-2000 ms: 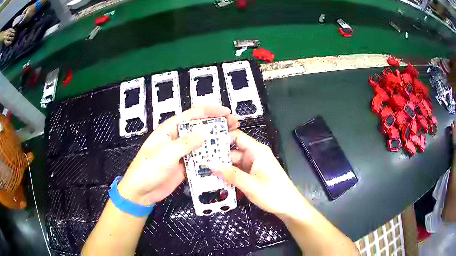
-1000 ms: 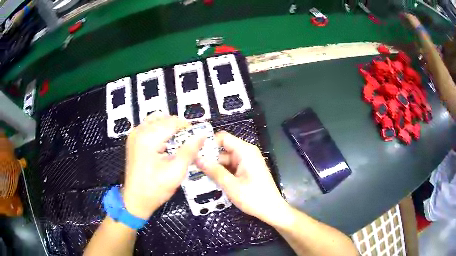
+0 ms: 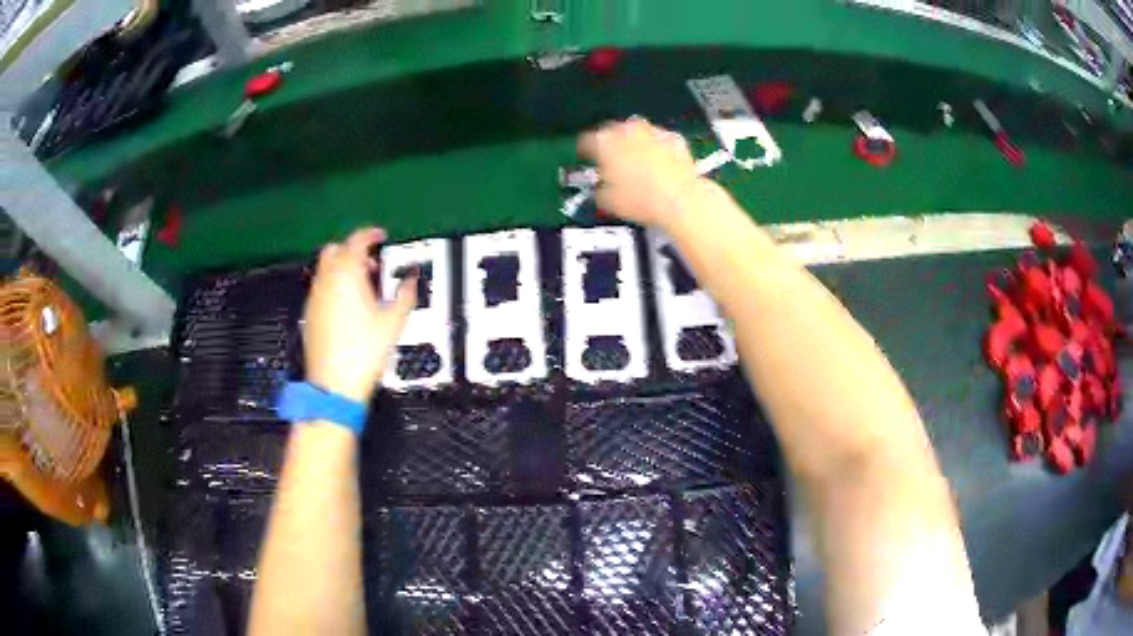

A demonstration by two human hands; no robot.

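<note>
Several white phone frames [image 3: 506,307] lie in a row in the black blister tray [image 3: 472,460]. My left hand [image 3: 352,311] is at the leftmost frame [image 3: 419,362], fingers and thumb apart, the thumb over its window. My right hand [image 3: 640,170], blurred, reaches over the green belt with curled fingers beside a small silvery part [image 3: 578,186]; whether it grips anything is not clear. A partly assembled phone [image 3: 717,97] lies on the belt just beyond my right hand. My right forearm partly covers the rightmost frame [image 3: 698,347].
The green conveyor belt [image 3: 423,149] crosses the top and carries scattered red and silvery parts. A heap of red plastic parts [image 3: 1056,354] lies on the bench at right. An orange fan [image 3: 50,385] stands at far left. Another person's pale sleeve [image 3: 1103,596] shows at lower right.
My hands have separated; the phone held between them is gone from them. My left hand moved up to the leftmost frame, my right to the belt, where a phone now lies. The smartphone is out of sight.
</note>
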